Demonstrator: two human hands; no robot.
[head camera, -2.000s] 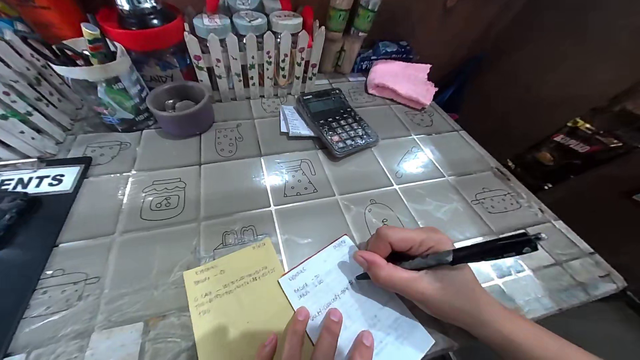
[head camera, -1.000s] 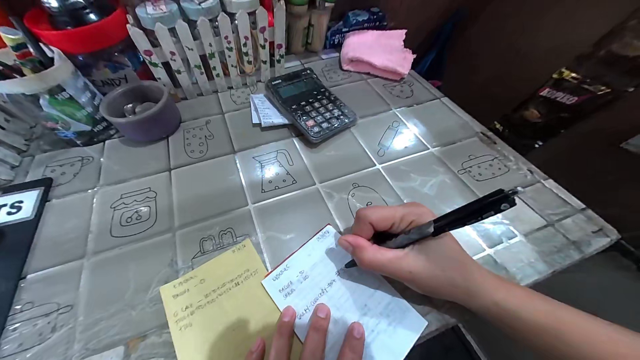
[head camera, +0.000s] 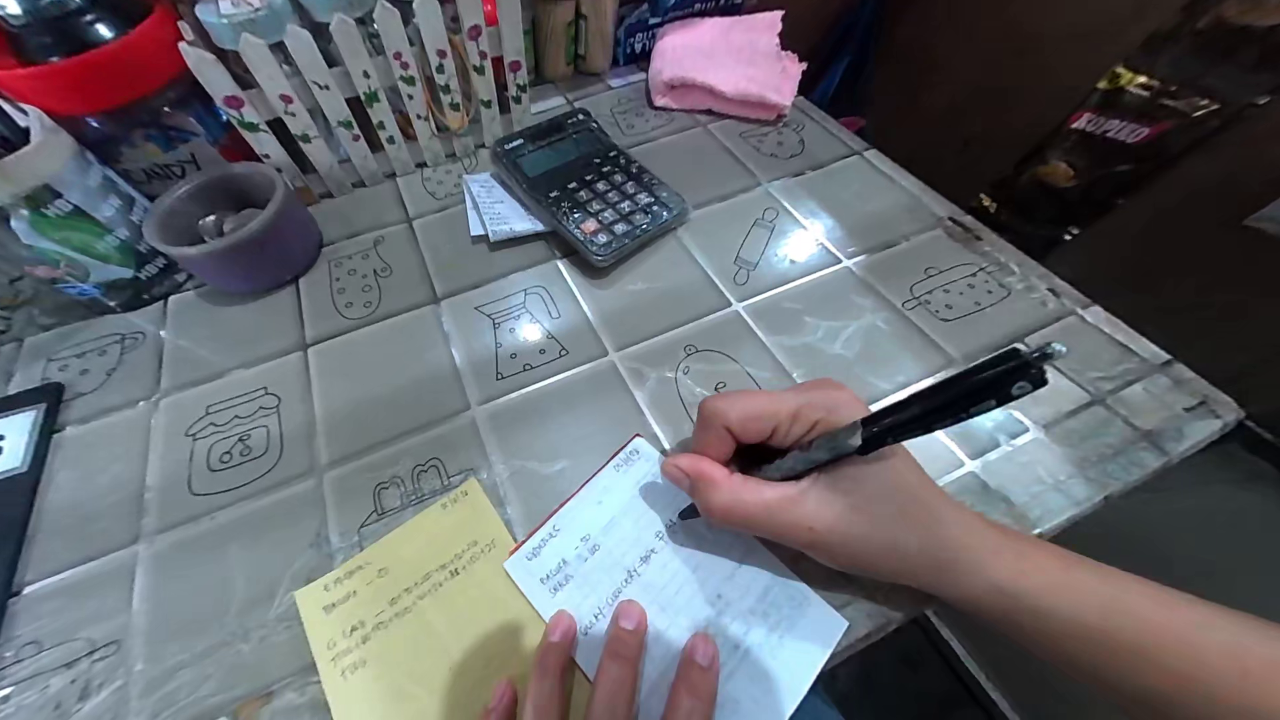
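Note:
My right hand (head camera: 810, 480) grips a black pen (head camera: 950, 400), its tip on a small white notepad (head camera: 690, 610) that bears handwriting. Flat over the pad's lower left part lie the spread fingers of my left hand (head camera: 620, 665), seen only in part at the bottom edge. Partly beneath those fingers and the pad is a yellow paper sheet (head camera: 400, 600) with handwritten lines. Farther back, a black desk calculator (head camera: 590, 185) rests partly on some folded white paper slips (head camera: 500, 212).
The tiled tabletop (head camera: 380, 380) has kitchen drawings. At the back stand a white picket fence (head camera: 370, 90), a purple bowl (head camera: 235, 235) holding coins, a red-rimmed container (head camera: 110, 90) and a folded pink cloth (head camera: 725, 65). A black clipboard-like object (head camera: 25, 470) lies left; dark packets (head camera: 1110, 150) are beyond the right edge.
More handwriting shows on the white pad, and the pen tip has moved along the line. My left hand stays on the paper. The view has shifted somewhat.

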